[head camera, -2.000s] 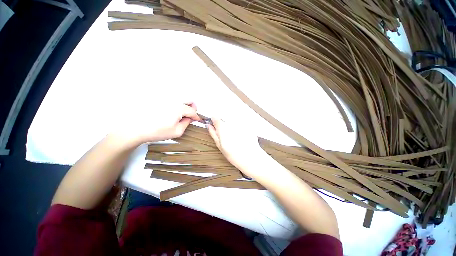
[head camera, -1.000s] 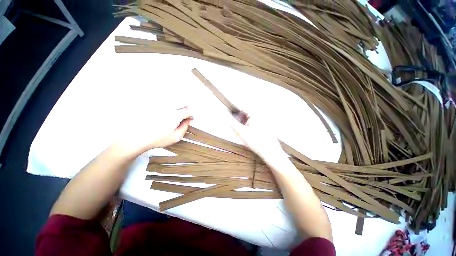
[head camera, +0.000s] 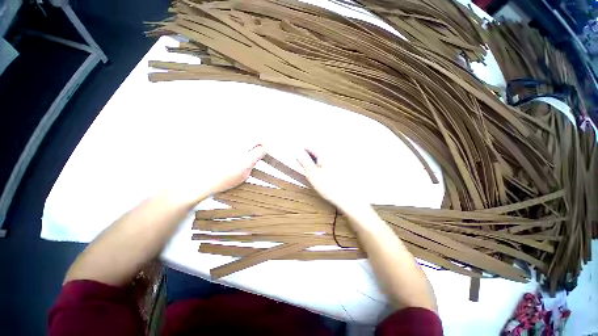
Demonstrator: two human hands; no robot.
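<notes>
A working bundle of brown strips lies fanned out nearest me, with a thin black cord across it. My left hand pinches the end of one brown strip at the bundle's far edge. My right hand is just to the right, over that strip, with a small dark tool showing at its fingers; most of the tool is hidden. My right forearm covers part of the bundle.
Large brown strip piles curve across the far side and right of the white table. A hank with a black tie and pale band lies far right. Patterned cloth is at the lower right. A metal frame stands left.
The single strip that lay diagonally beyond the bundle now lies drawn in with it, its end at my left hand. My right hand has moved off it, back towards the bundle. The view has shifted slightly.
</notes>
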